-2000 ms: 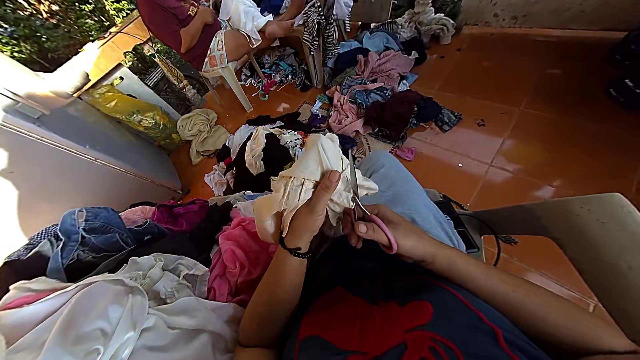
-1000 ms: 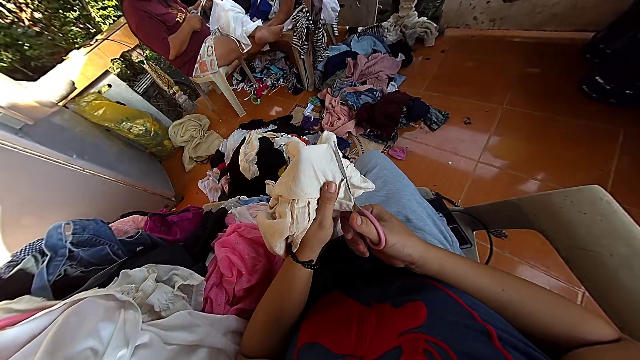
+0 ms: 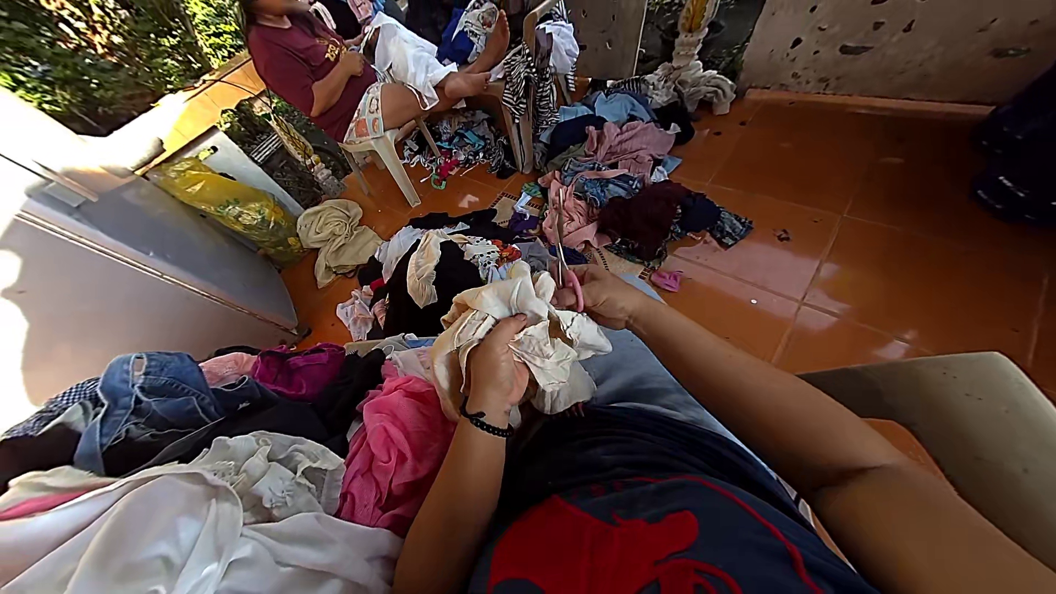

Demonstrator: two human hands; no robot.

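Observation:
Bunched cream cloth (image 3: pixel 528 330) is gripped in my left hand (image 3: pixel 497 367), which has a black beaded bracelet at the wrist. My right hand (image 3: pixel 606 295) holds scissors (image 3: pixel 571 285) by their pink handle, with the blades pointing up and away from me, just beyond the cloth's upper right edge. Whether the blades are parted is hard to tell. Under the cloth is my leg in light blue denim (image 3: pixel 639 375). Left of my left forearm lies a pink garment (image 3: pixel 396 454), beside white fabric (image 3: pixel 165 528) and blue denim (image 3: pixel 153 396).
Piles of clothes (image 3: pixel 631 144) and a dark garment (image 3: pixel 433 289) lie on the orange tiled floor (image 3: pixel 891 264). A person (image 3: pixel 309 70) sits on a plastic chair (image 3: pixel 388 161) with white cloth. A yellow plastic bag (image 3: pixel 231 206) stands beside a grey metal cabinet-like object (image 3: pixel 140 280).
My right hand and the scissors have moved up and away from the middle of the cream cloth, to its upper edge. The cloth hangs more loosely bunched in my left hand.

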